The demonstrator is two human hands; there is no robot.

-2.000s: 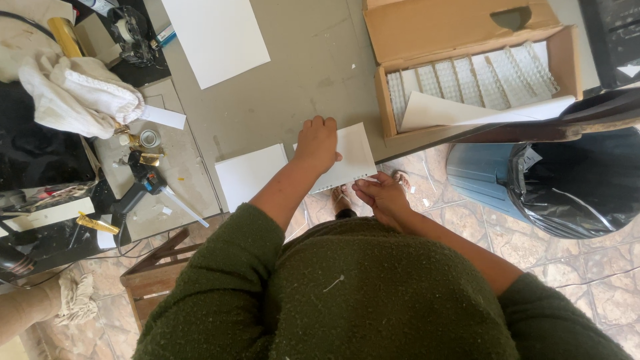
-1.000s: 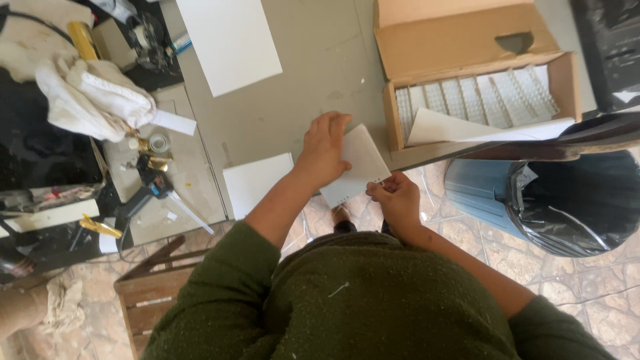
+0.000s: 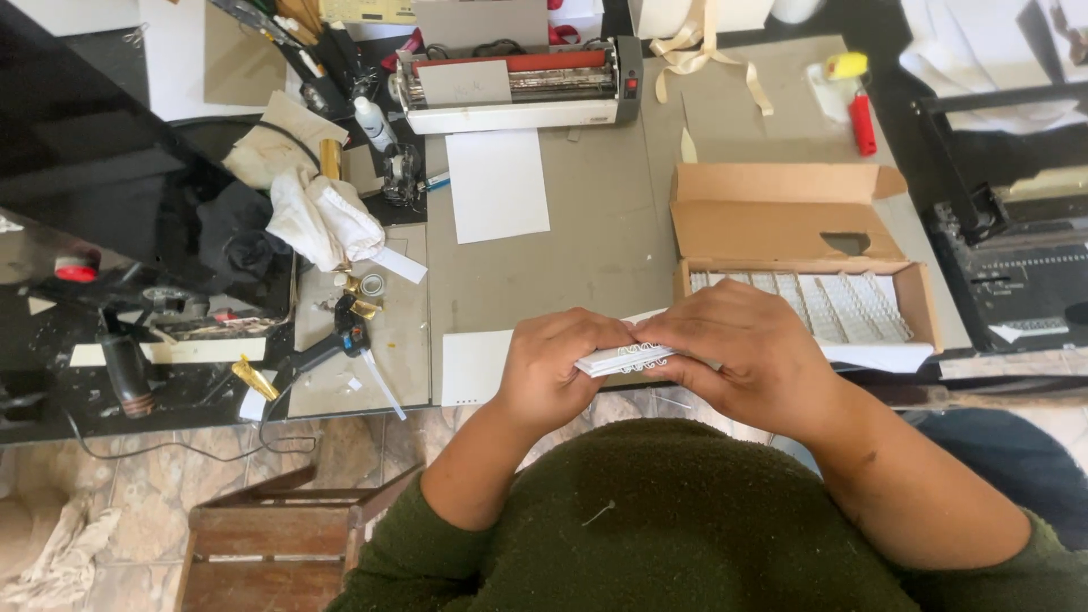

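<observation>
Both hands hold a small white paper block [image 3: 602, 363] edge-on in front of my body, with white wire binding loops [image 3: 643, 357] along the edge facing me. My left hand [image 3: 557, 365] grips its left end. My right hand [image 3: 739, 353] has fingers over the top and the thumb below, by the loops. Behind the hands, a white sheet stack [image 3: 476, 365] lies at the table's front edge. To the right, an open cardboard box [image 3: 922, 306] holds rows of white wire binding combs [image 3: 850, 310], partly hidden by my right hand.
A laminator [image 3: 518, 115] stands at the back, with a white sheet [image 3: 500, 187] before it. At left lie a glue gun [image 3: 331, 340], a white cloth [image 3: 327, 217] and gold foil pieces. A black binding machine [image 3: 1020, 238] is at right. A wooden chair [image 3: 268, 535] stands below left.
The white block, earlier held flat and lower with its page face up, is now tilted edge-on. My right hand has moved from its corner to over its right end. The view has shifted.
</observation>
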